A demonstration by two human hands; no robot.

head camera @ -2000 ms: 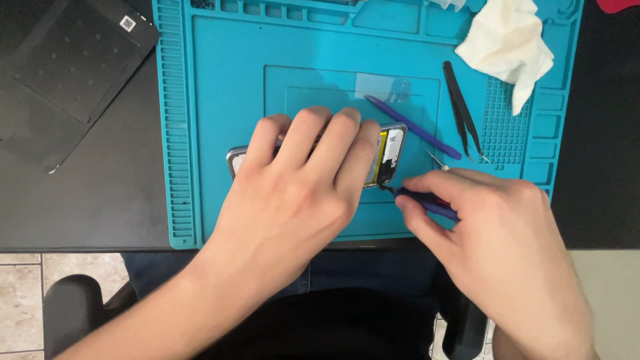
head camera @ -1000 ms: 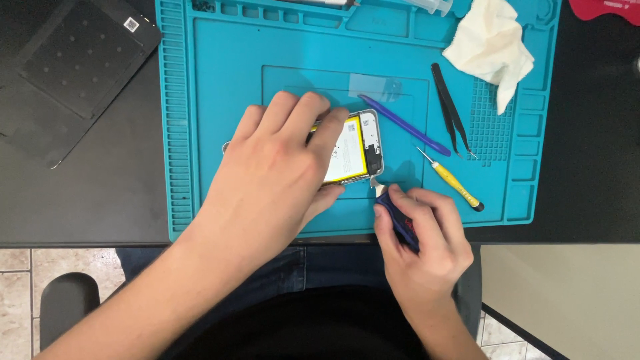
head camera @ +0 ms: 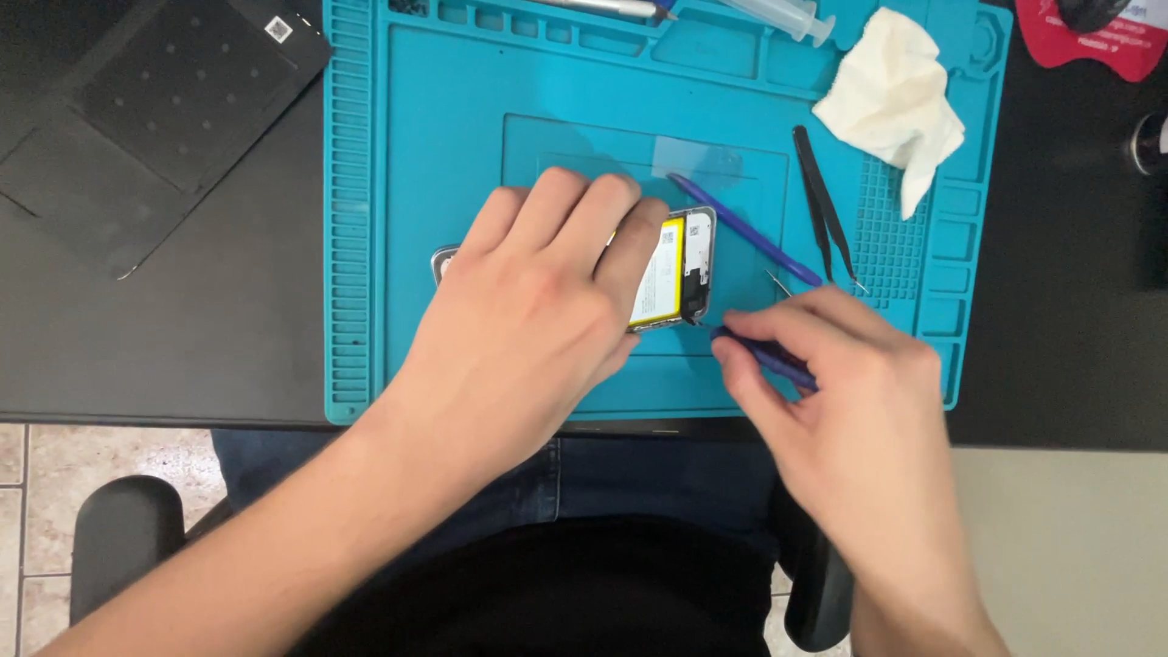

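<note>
My left hand (head camera: 547, 292) grips an opened smartphone (head camera: 698, 246) over a teal silicone repair mat (head camera: 447, 119), covering much of it. The phone's yellow-edged white battery (head camera: 659, 278) shows past my fingers, with a black part at the right end. In my right hand (head camera: 839, 365) is a dark blue tool handle (head camera: 771, 359), its thin tip at the phone's lower right corner. A blue plastic pry stick (head camera: 744, 228) lies just right of the phone. Beyond it rest black tweezers (head camera: 821, 201). A screwdriver's thin shaft (head camera: 778, 283) shows beside my right hand, which hides its handle.
A white cloth (head camera: 890, 91) lies at the mat's upper right, near a syringe (head camera: 789, 18). A clear film piece (head camera: 693, 160) is above the phone. A thin black panel (head camera: 173, 100) lies at left. Along the mat's top edge is a metallic pen-like tool (head camera: 611, 7).
My right hand has turned since a second ago, so the blue handle slants differently and the yellow screwdriver handle is now covered. My left hand stays on the phone.
</note>
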